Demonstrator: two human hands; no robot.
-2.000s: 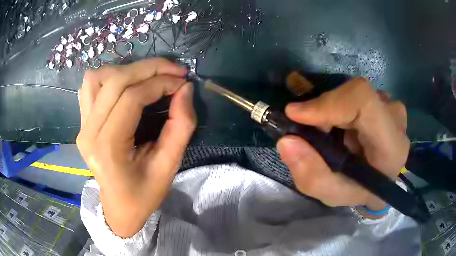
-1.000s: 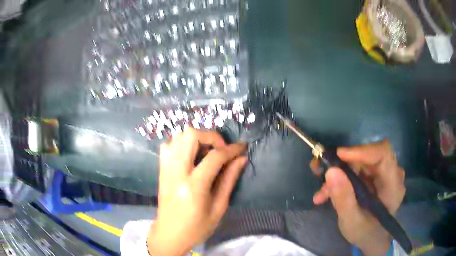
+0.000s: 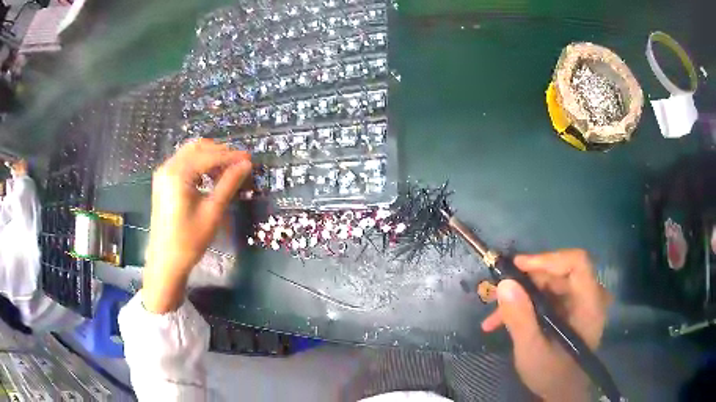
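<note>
My right hand (image 3: 549, 314) holds the soldering iron (image 3: 514, 275), its tip over the tangle of black lead wires (image 3: 424, 224). My left hand (image 3: 192, 208) is raised at the lower left edge of a clear blister tray (image 3: 392, 118) with rows of shiny boards. Its thumb and forefinger meet; whether something small is between them cannot be told. A pile of white and silver round components with red leads (image 3: 314, 234) lies below the tray.
A yellow tip cleaner with silvery wool (image 3: 600, 94) stands at the upper right, beside a ring with a white piece (image 3: 675, 115). A gold-framed spool (image 3: 98, 237) is at the far left. An orange-brown lump (image 3: 487, 291) is by my right fingers. Another person's sleeve (image 3: 20, 228) shows far left.
My left hand has moved left and up, from beside the component pile to the tray's edge. The iron stays in my right hand near the black wires. The view has shifted.
</note>
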